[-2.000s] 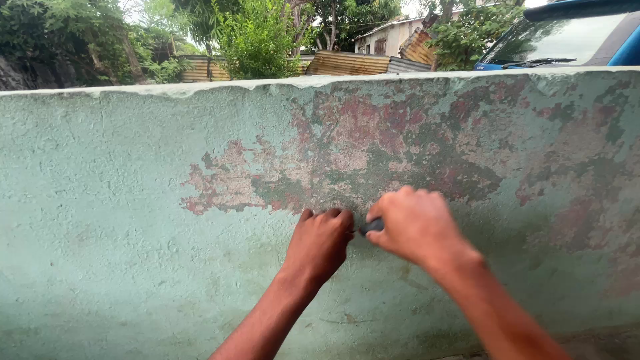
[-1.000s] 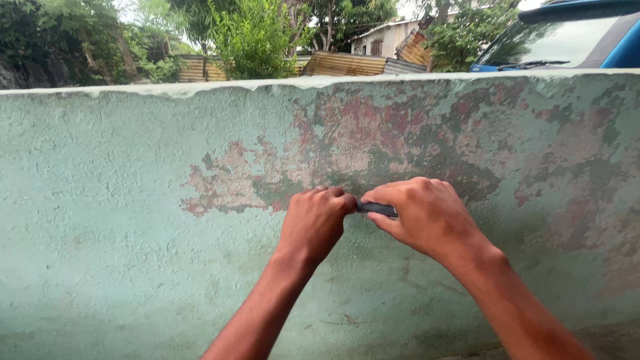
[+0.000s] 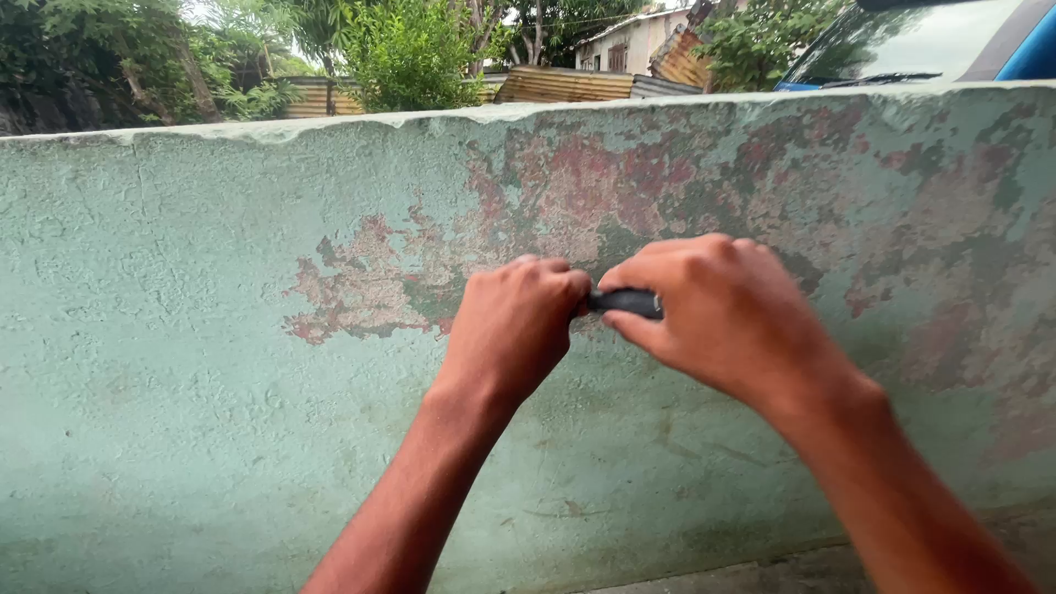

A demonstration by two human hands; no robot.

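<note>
My right hand [image 3: 722, 318] is closed around the dark handle of a hand tool [image 3: 629, 303], right of centre in the head view. Just left of it, my left hand [image 3: 520, 322] has its fingers curled at the tool's other end, close against the wall. The tool's working end is hidden behind my left fingers, so its kind cannot be told. In front of both hands stands a low wall with pale green paint [image 3: 206, 371]. A large patch of peeled paint [image 3: 569, 186] shows pink, red and dark grey-green layers around and above the hands.
The wall's chipped top edge [image 3: 445, 115] runs across the view. Beyond it are a green bush [image 3: 408, 54], rusty corrugated metal sheets [image 3: 565, 84], a small building [image 3: 635, 41] and a blue vehicle's windshield [image 3: 899, 49]. A strip of floor [image 3: 767, 575] shows at the wall's foot.
From two seconds ago to one second ago, both hands rose slightly on the wall and more of the dark handle came into view. Both hands stay close together at the tool.
</note>
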